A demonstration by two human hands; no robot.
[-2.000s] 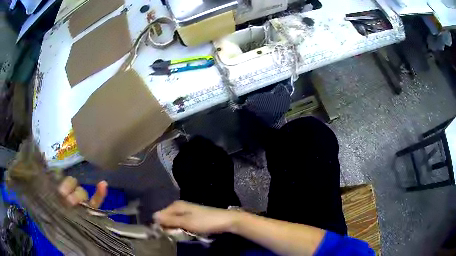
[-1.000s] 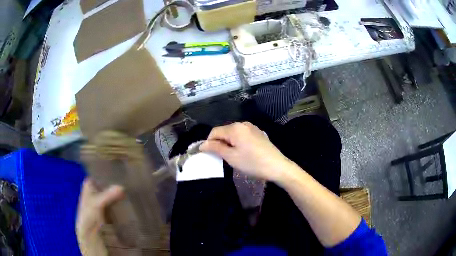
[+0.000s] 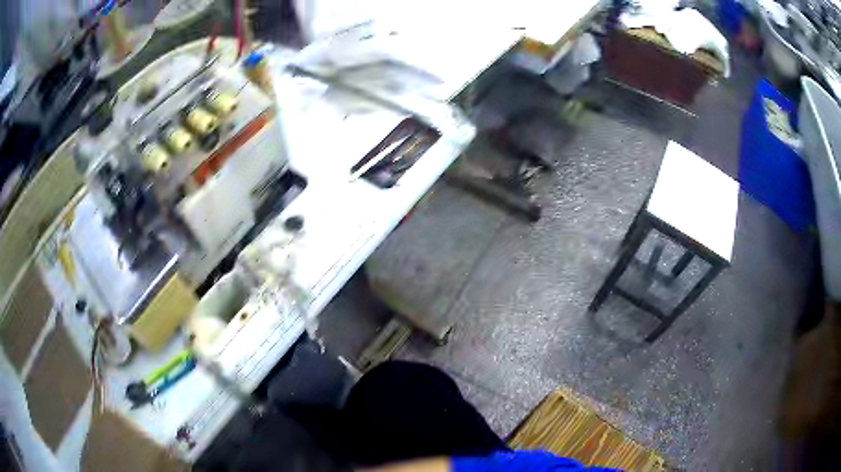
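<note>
No hand shows now. Only a blue sleeve and a sliver of bare forearm lie at the bottom edge, over the black-trousered thigh. Brown fabric pieces lie on the white machine table at the left, one cut off by the bottom edge. Green and blue thread snips lie on the table near them. The picture is blurred.
The overlock machine with thread cones stands at the left. A white-topped stool with dark legs stands on the speckled floor at right. A wooden seat is at the bottom. A blue crate stands at the far right.
The view has swung to the right. Both hands, the brown bundle and the white label have left the picture. The stool and the overlock machine show more fully.
</note>
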